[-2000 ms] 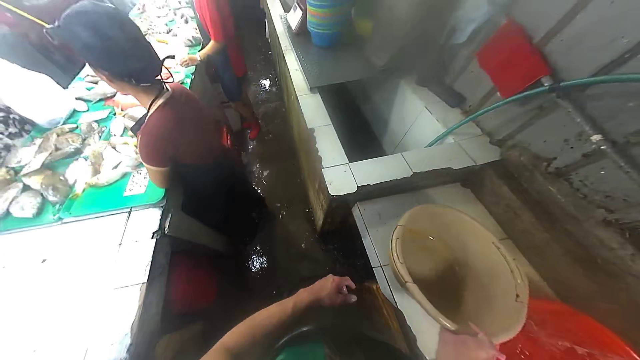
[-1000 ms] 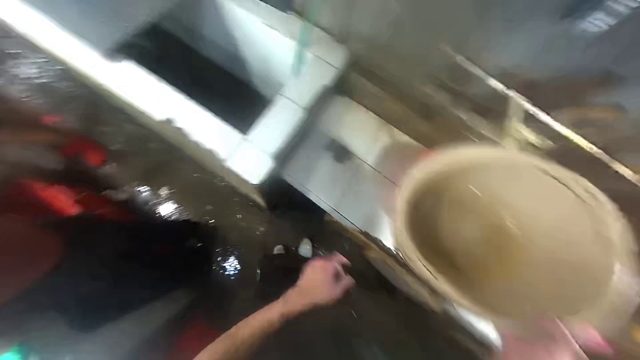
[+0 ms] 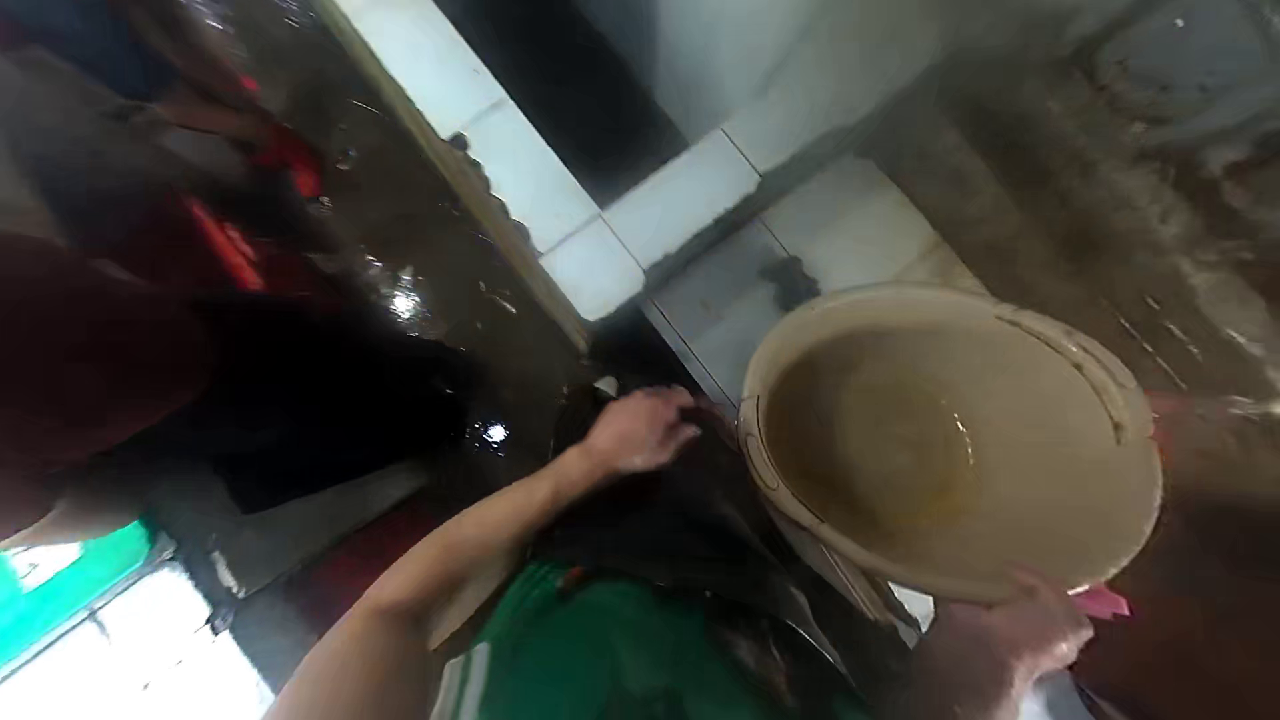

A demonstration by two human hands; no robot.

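A beige plastic basin (image 3: 870, 430) with a little murky, yellowish water in it tilts at the right, over the white tiled ledge. My right hand (image 3: 1020, 640) grips its near rim, with the thumb over the edge. Something pink shows at the rim beside this hand. My left hand (image 3: 645, 430) is left of the basin, over a dark apron, with its fingers loosely curled; no object shows clearly in it. The gap between those fingers and the basin's left rim is small.
A tiled trough (image 3: 530, 170) with a dark opening lies ahead. Wet floor (image 3: 400, 250) runs along its left. A co-worker in dark clothes stands close at the left. Part of a green-topped counter (image 3: 100, 570) shows at lower left. Brown, wet ground lies at the right.
Two seconds ago the basin rested on the tiled ledge; it now tilts in my right hand's grip. The view has swung down and turned. The left hand remains left of the basin.
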